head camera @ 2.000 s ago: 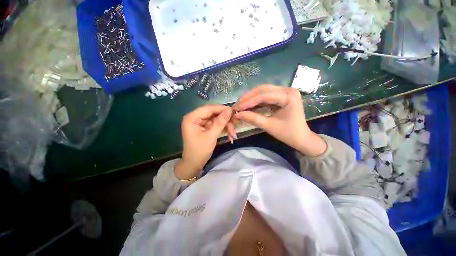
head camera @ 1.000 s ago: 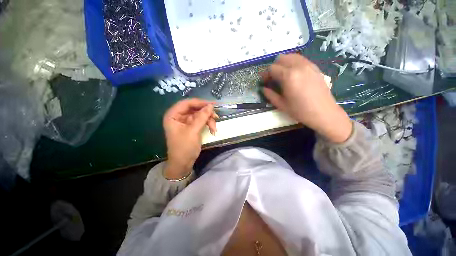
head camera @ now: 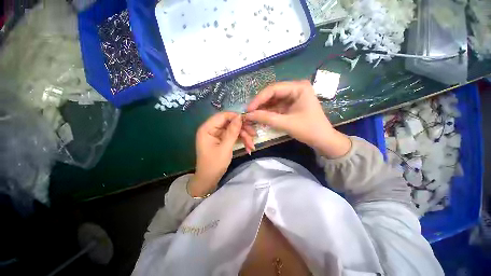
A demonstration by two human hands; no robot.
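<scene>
My left hand [head camera: 216, 144] and my right hand [head camera: 299, 114] meet fingertip to fingertip above the bench edge. Between the fingertips is a tiny dark part [head camera: 243, 113], too small to identify. Both hands pinch at it. A pale strip [head camera: 269, 138] lies along the bench edge, partly hidden under my hands. Behind them lie fine metal pins [head camera: 242, 89], small dark coils [head camera: 217, 96] and small white caps [head camera: 175, 99]. A white squarish housing [head camera: 326, 83] lies on the bench right of my right hand.
A white tray [head camera: 188, 78] with tiny grey parts and a blue bin [head camera: 91, 54] of metal pins stand behind. White moulded parts [head camera: 371, 32] are heaped at back right. Clear bags [head camera: 99, 132] lie left. A blue crate [head camera: 469, 161] of wired white units is lower right.
One second ago my right hand was further right, apart from my left, over a dark slim tool on the bench. Now it has come back to my left fingertips. The view has also shifted slightly.
</scene>
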